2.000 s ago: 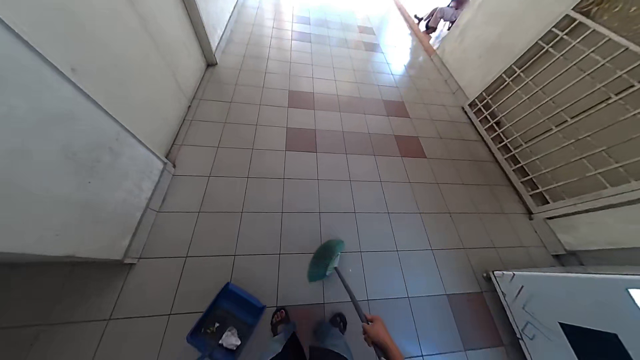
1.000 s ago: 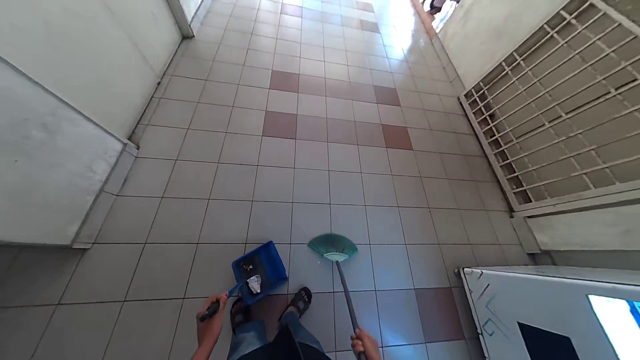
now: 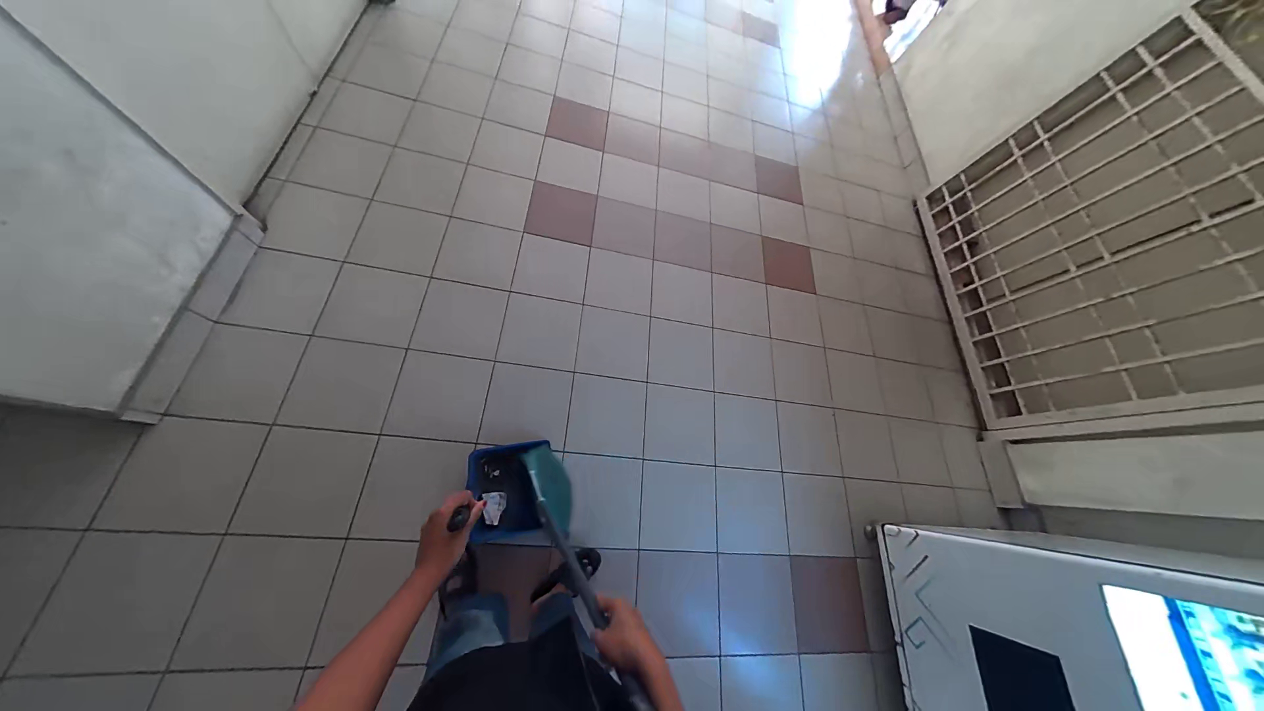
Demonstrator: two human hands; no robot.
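Note:
My left hand (image 3: 447, 533) grips the dark handle end of a blue dustpan (image 3: 519, 539), which rests on the floor in front of my feet. Inside the pan lie a crumpled white scrap (image 3: 494, 509) and small dark debris. A broom with green bristles (image 3: 551, 484) touches the pan's right edge, its head partly over that side. Its grey stick (image 3: 571, 563) runs back to my right hand (image 3: 624, 637), which is closed around it, with the stick's far end near my body.
Square grey tiles cover the floor (image 3: 681, 425), with some reddish ones. A white wall (image 3: 109, 217) stands at the left. On the right are a barred metal grille (image 3: 1106, 227) and a white cabinet (image 3: 958, 583) with a lit screen. Part of a person shows at the top right.
Two seconds ago the dustpan lay without my left hand visible; now that hand holds it. The broom head has moved left, from open floor to the pan's right edge.

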